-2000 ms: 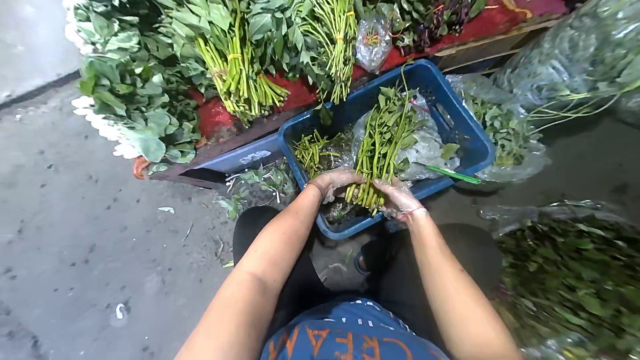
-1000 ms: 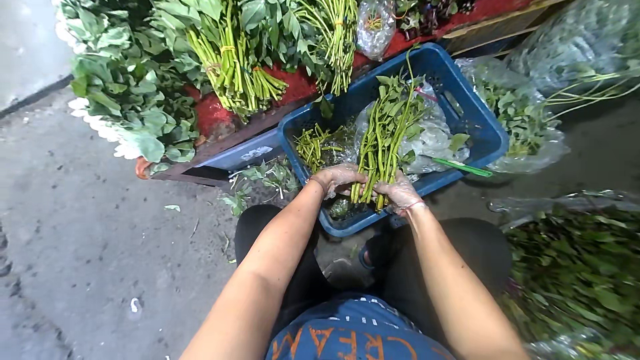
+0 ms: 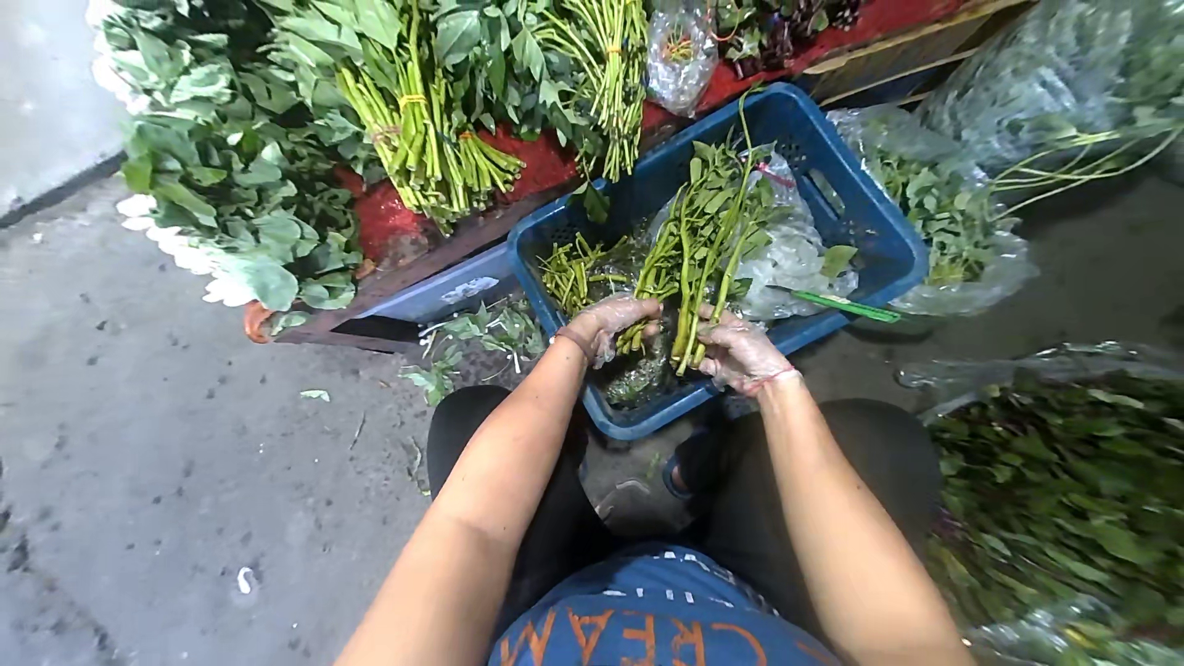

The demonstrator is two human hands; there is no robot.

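Over the near part of a blue plastic crate (image 3: 647, 427), both hands wear thin clear plastic gloves and hold leafy green stems. My left hand (image 3: 615, 326) grips the cut ends of one group of stems (image 3: 655, 268). My right hand (image 3: 740, 350) holds a second group of stems (image 3: 689, 305), a little apart from the first at the lower ends. The leafy tops point away from me and overlap. Short cut stems (image 3: 578, 273) lie in the crate left of the bunch. A clear plastic bag (image 3: 786, 268) lies at its right, beside a green-handled knife or similar tool (image 3: 846, 305) across the rim.
Tied bunches of leafy greens (image 3: 421, 139) rest on a red-covered stand (image 3: 388, 222) beyond the crate. Loose leaves (image 3: 490, 333) lie on the floor beside it. Bagged greens (image 3: 943, 222) are at the right, and a large plastic bag of dark leaves (image 3: 1064, 490) is at the lower right.
The stems, held together as one bunch earlier, are now parted at the lower ends into two groups, one in each hand.
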